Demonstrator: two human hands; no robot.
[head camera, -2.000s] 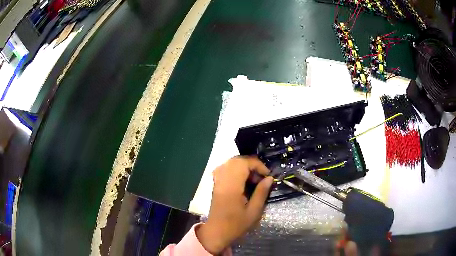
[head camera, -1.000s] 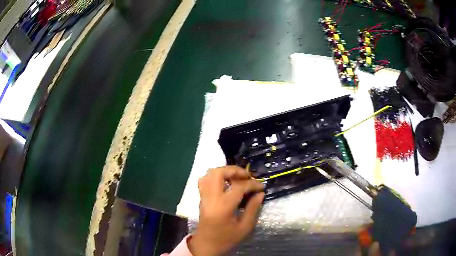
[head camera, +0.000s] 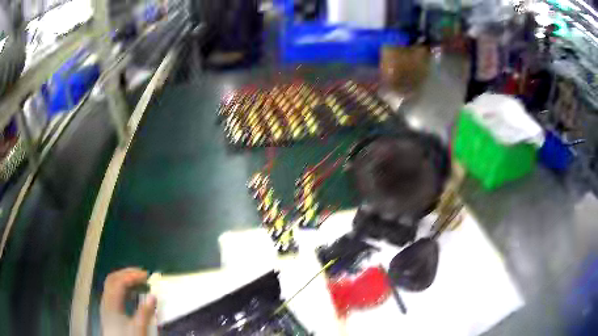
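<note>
The black housing (head camera: 226, 305) lies open on the white sheet at the bottom, cut off by the lower edge, with small parts inside. A yellow wire (head camera: 303, 287) sticks out of its right end. My left hand (head camera: 128, 303) is at the lower left, just left of the housing, blurred, with thumb and fingers apart and nothing seen between them. My right hand and the soldering gun are out of the picture.
Red wires (head camera: 359, 291) and black wires (head camera: 347, 252) lie right of the housing, beside a dark stand (head camera: 414, 264). Behind are a round black fan (head camera: 397, 172), two circuit boards (head camera: 306, 200), rows of boards (head camera: 295, 117) and a green box (head camera: 488, 149).
The view has swung up and right, showing more of the bench. My left hand has come away from the housing and the wire. The soldering gun and my right hand have left the picture.
</note>
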